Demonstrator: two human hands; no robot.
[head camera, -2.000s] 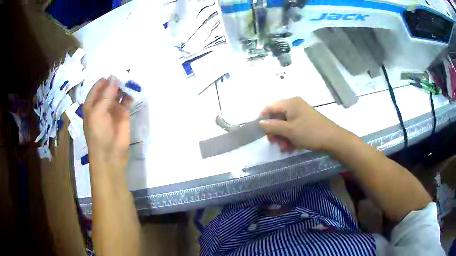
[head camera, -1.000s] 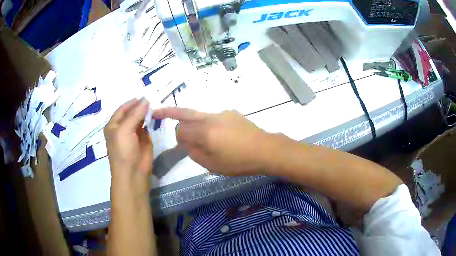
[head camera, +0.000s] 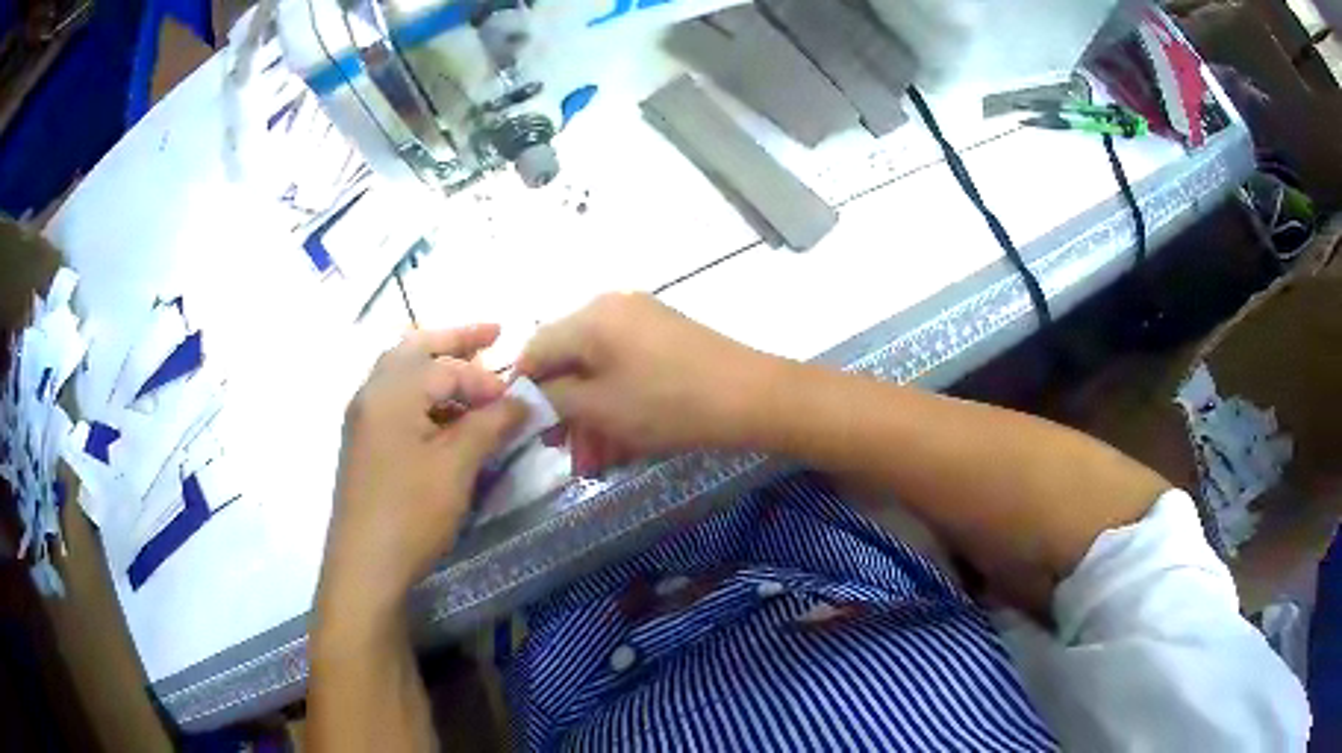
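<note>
My left hand (head camera: 420, 441) and my right hand (head camera: 633, 375) meet near the table's front edge, left of centre. Between their fingertips they pinch a small white piece (head camera: 533, 405). A paler part of it or another piece hangs below the fingers, with something dark beside it; the fingers hide how they join. Grey strips (head camera: 743, 165) lie under the arm of the sewing machine (head camera: 405, 66), right of the needle area. The presser foot area (head camera: 468, 174) is behind my hands, away from them.
Blue-and-white cut pieces (head camera: 155, 397) lie at the table's left, with more white slips (head camera: 302, 162) behind. Green-handled snips (head camera: 1089, 115) and red cloth (head camera: 1170, 81) lie at the right. Black cords (head camera: 979, 213) cross the measuring tape edge (head camera: 942, 331). A box of scraps (head camera: 1236, 456) stands lower right.
My right hand has left the grey strip and moved left to my left hand. Both now pinch the white piece near the front edge. The view has shifted, so the machine sits further up and left.
</note>
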